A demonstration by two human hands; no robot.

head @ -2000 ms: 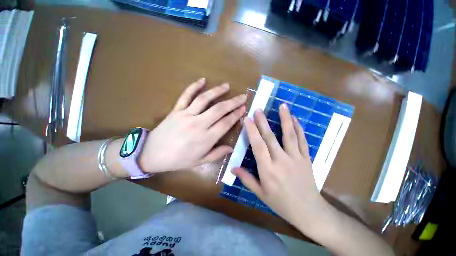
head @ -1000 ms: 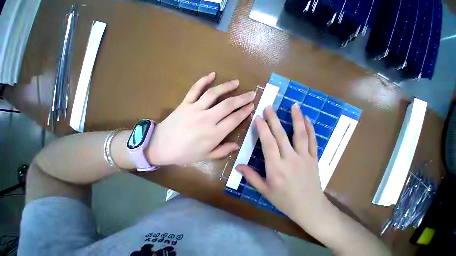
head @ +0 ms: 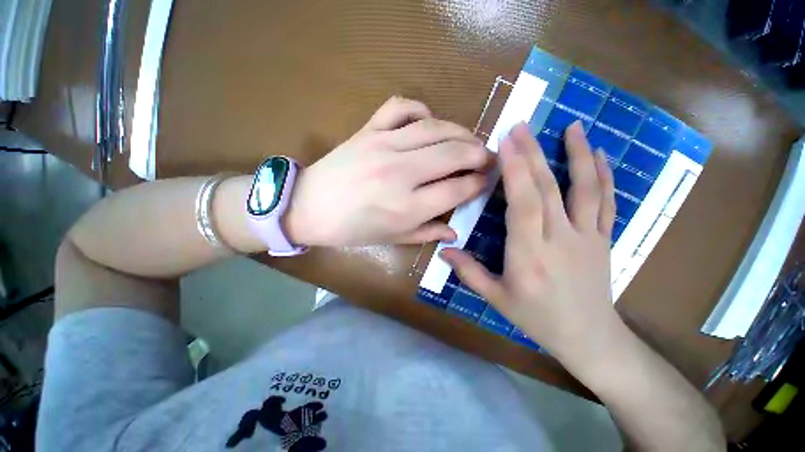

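A blue solar cell panel (head: 649, 132) lies flat and tilted on the brown tabletop. One white strip (head: 522, 108) runs along its left edge and another white strip (head: 658, 216) along its right side. Thin silver ribbon (head: 485, 110) sticks out past the left edge. My right hand (head: 552, 234) lies on the panel, fingers spread, thumb on the left strip. My left hand (head: 402, 177), with a watch at the wrist, is at the panel's left edge. Its fingers are curled at the left strip; whether they pinch the ribbon is hidden.
A silver ribbon bundle (head: 111, 84) and a white strip (head: 148, 93) lie at left, beside a pile of white strips (head: 22, 48). At right are more white strips (head: 766, 252) and loose silver ribbon (head: 766, 340). Dark blue cell strings (head: 768, 28) show at the upper right.
The view has shifted, so the panel appears farther up and right. My left fingers have curled and moved right to the strip's edge. My right hand stays on the panel.
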